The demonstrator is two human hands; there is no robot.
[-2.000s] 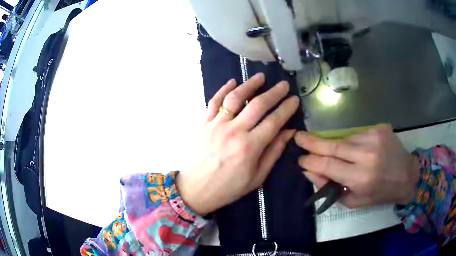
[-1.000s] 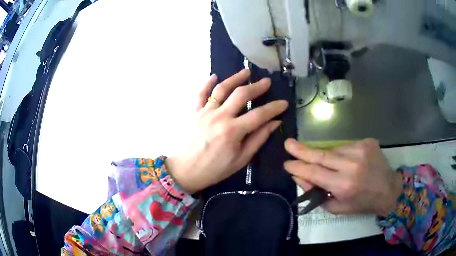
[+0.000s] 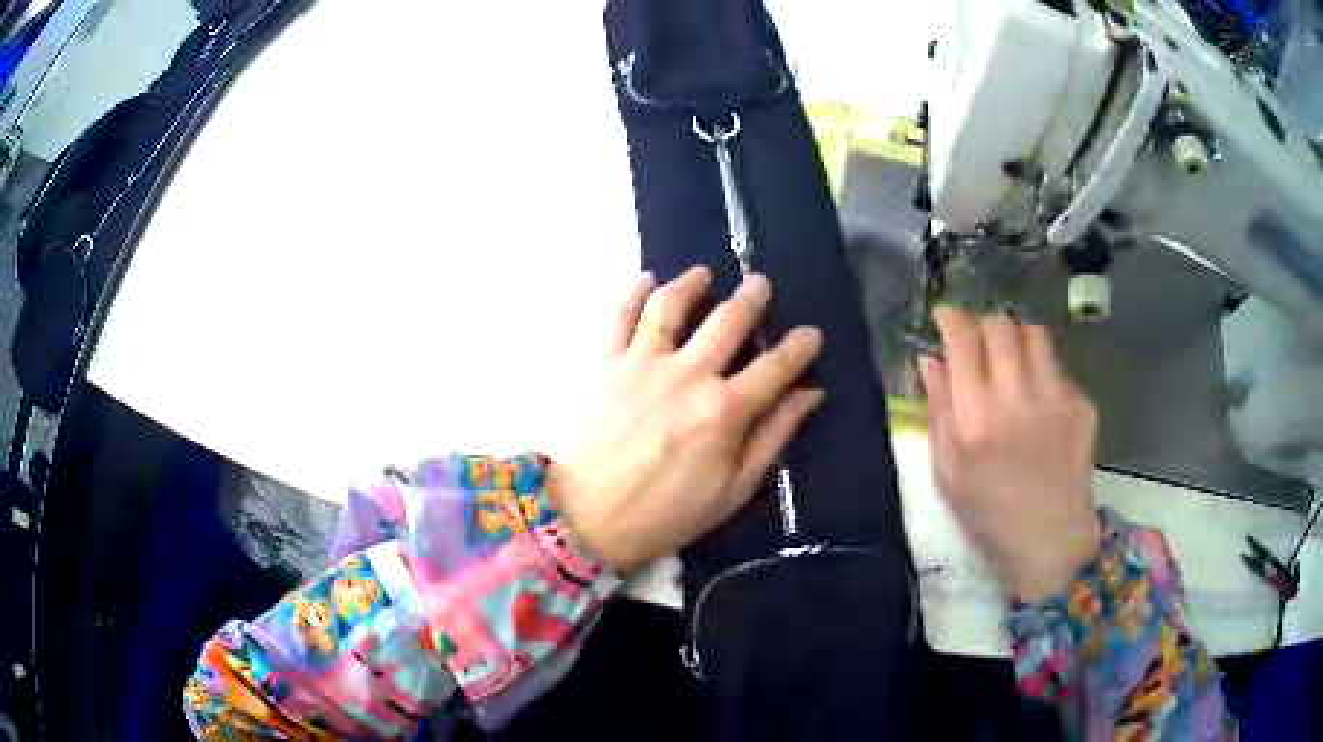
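The dark bag panel (image 3: pixel 834 435) lies lengthwise on the white table, left of the needle area, with a rounded zipped pocket (image 3: pixel 791 638) at the near end and another (image 3: pixel 704 51) at the far end. A D-ring (image 3: pixel 715 131) sits at the far end of the silvery zipper (image 3: pixel 734 203). My left hand (image 3: pixel 689 420) rests flat on the panel, fingers spread, covering part of the zipper. My right hand (image 3: pixel 1011 435) is right of the panel, its fingertips just below the presser foot area. A small dark tip shows beside them; its palm is hidden.
The sewing machine head (image 3: pixel 1016 131) stands at upper right over the metal bed (image 3: pixel 1161 377). A yellow tape guide (image 3: pixel 907 415) shows between panel and right hand. Dark thread snips (image 3: pixel 1270 565) lie at far right. Stacked dark panels (image 3: pixel 87 232) are at far left.
The panel is now clear of the machine head, with its far pocket and D-ring in view. My right hand has left the panel edge and moved up towards the needle area. The view has shifted.
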